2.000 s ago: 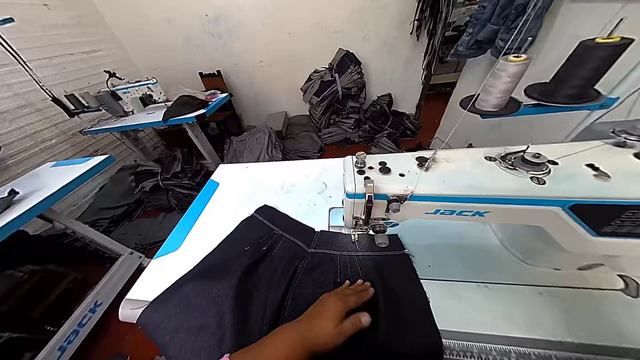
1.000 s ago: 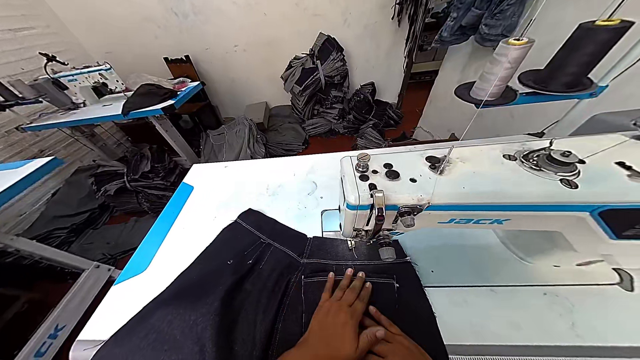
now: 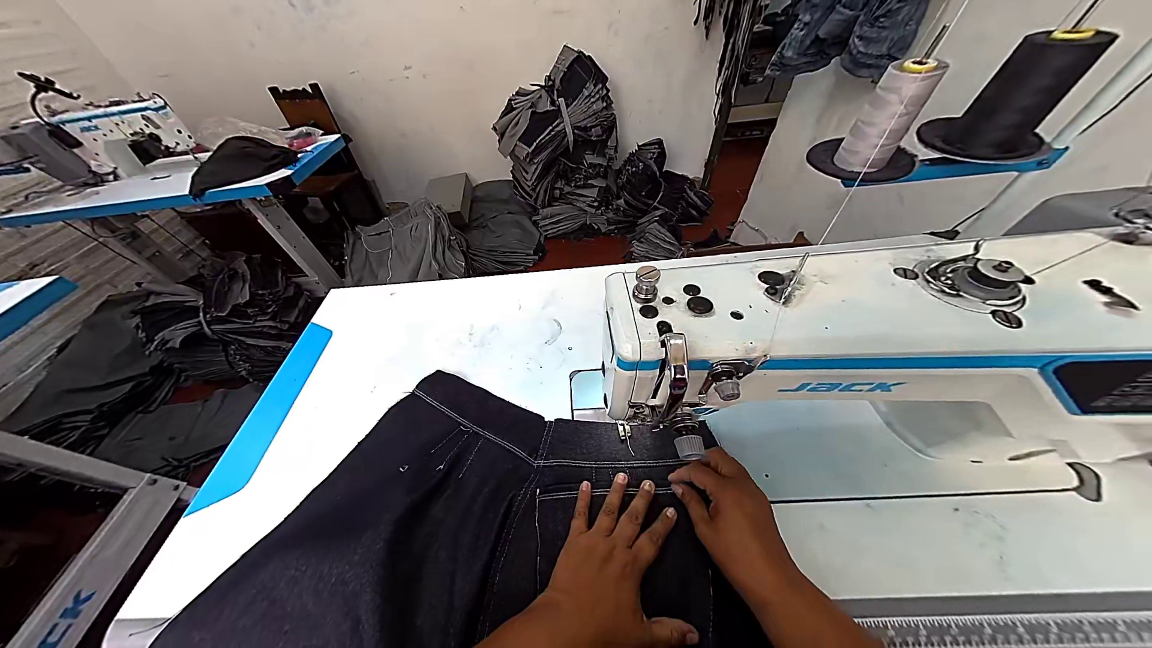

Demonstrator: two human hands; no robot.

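Note:
A dark denim garment (image 3: 387, 513) with pale topstitching lies over the sewing table (image 3: 450, 324), its top band under the presser foot (image 3: 627, 432) of a white Jack sewing machine (image 3: 837, 342). My left hand (image 3: 616, 558) rests on the cloth below the foot, palm down and fingers spread, just under the band. Beside it on the right, my right hand (image 3: 729, 504) has thumb and forefinger drawn close together at the cloth's right edge, by the grey knob near the needle; whether cloth is pinched between them I cannot tell.
Thread cones, one pale (image 3: 891, 117) and one black (image 3: 1026, 94), stand on a rack at the upper right. A ruler strip (image 3: 1017, 630) runs along the near table edge. Bundles of dark cloth (image 3: 576, 153) lie by the wall. Another machine (image 3: 135, 126) stands at the upper left.
My right hand has come into view and moved up to the garment's right edge near the machine head. My left hand lies on the cloth with its fingers now more widely spread.

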